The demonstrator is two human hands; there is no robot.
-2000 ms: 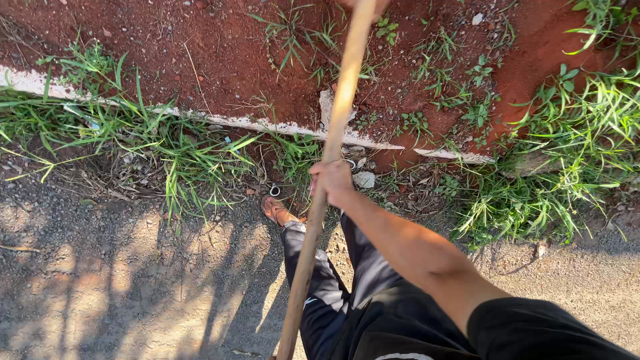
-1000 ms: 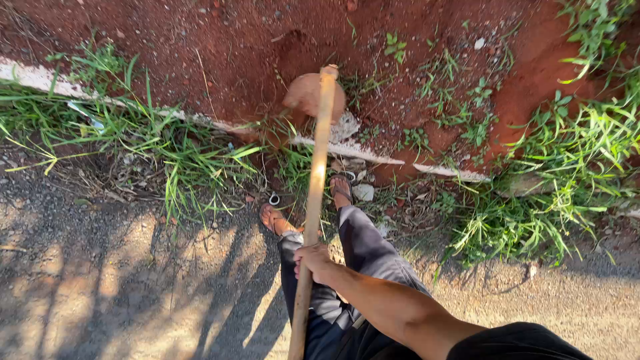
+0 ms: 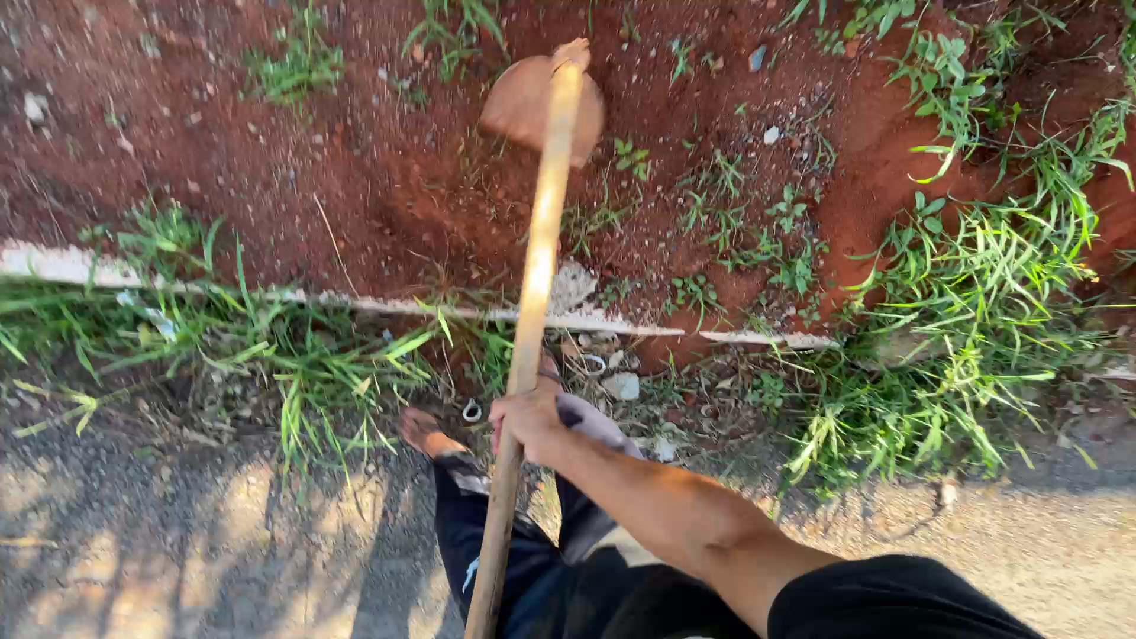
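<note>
My right hand (image 3: pixel 530 421) is closed around the wooden handle of a hoe (image 3: pixel 540 257), about midway along the part that shows. The handle runs from the bottom edge up to the rounded hoe blade (image 3: pixel 524 102), which is coated in reddish soil and slightly blurred. The blade is over the red soil (image 3: pixel 399 177), beyond the curb; whether it touches the ground I cannot tell. My left hand is outside the view. Both my feet are near the curb, on either side of a small white ring (image 3: pixel 472 410).
A whitish curb edge (image 3: pixel 621 322) crosses between the red soil and the paved ground (image 3: pixel 266 550). Grass clumps (image 3: pixel 985 293) grow thickly at the right and along the curb at left (image 3: pixel 302 355). A pale stone (image 3: pixel 622 385) and rubble lie near my feet.
The hoe blade, seen one second ago close to the curb, is now farther out over the red soil. My right hand has moved along with the handle. The view has shifted somewhat.
</note>
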